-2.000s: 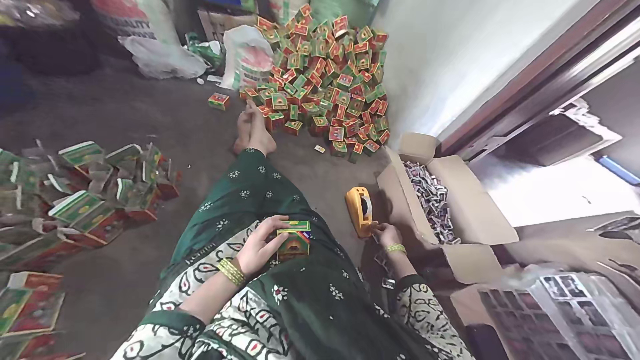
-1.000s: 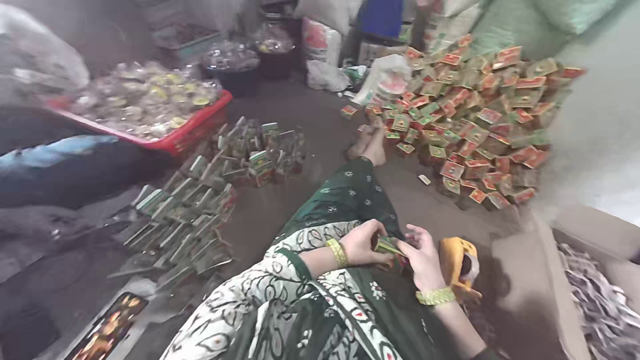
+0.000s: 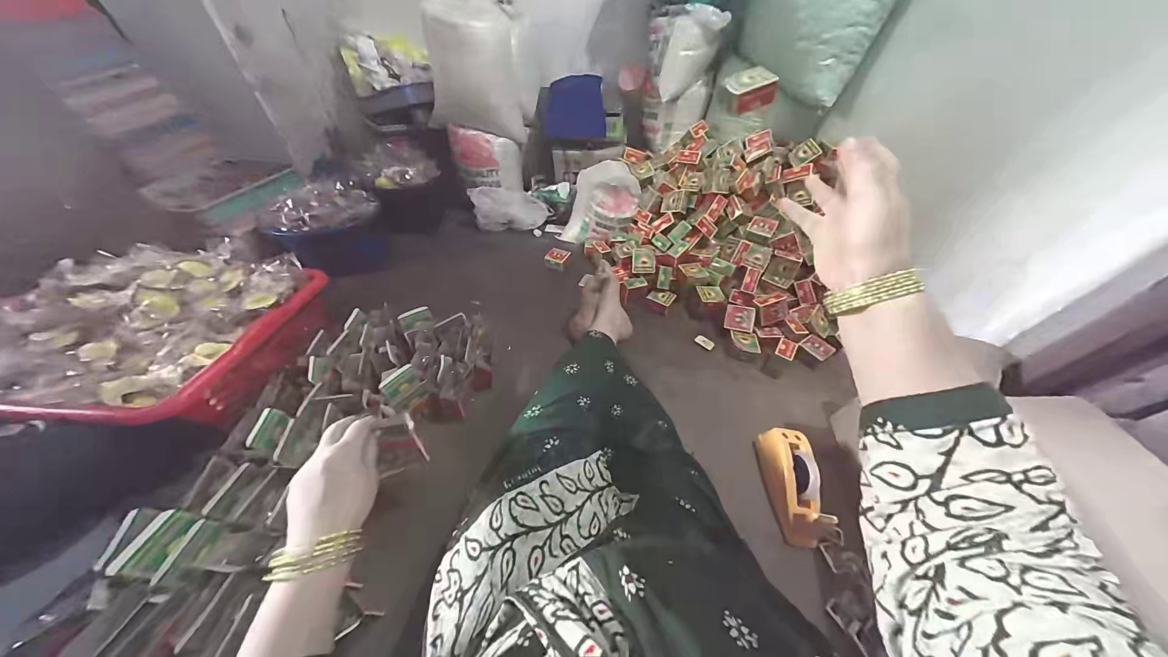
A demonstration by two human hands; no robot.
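Note:
My left hand [image 3: 336,479] is down among the rows of small open cardboard boxes [image 3: 265,429], its fingers closed on the edge of one box [image 3: 401,436]. My right hand [image 3: 858,214] is raised in front of the heap of small red and green cardboard boxes [image 3: 712,228], its fingers apart and nothing seen in them. Above the heap, against the sacks, is another such box [image 3: 750,89]; whether it rests on anything I cannot tell. A yellow tape dispenser [image 3: 789,488] with a roll in it lies on the floor to the right of my legs.
A red tray [image 3: 265,351] heaped with wrapped items stands at the left. Behind it are a blue tub [image 3: 324,242] and a dark tub, both filled. White sacks [image 3: 484,64] and a blue object [image 3: 575,108] stand at the back. A pale wall rises at the right.
My hands were together at my lap around a small box; now they are far apart, the left at the open boxes and the right raised toward the heap. The view has turned left.

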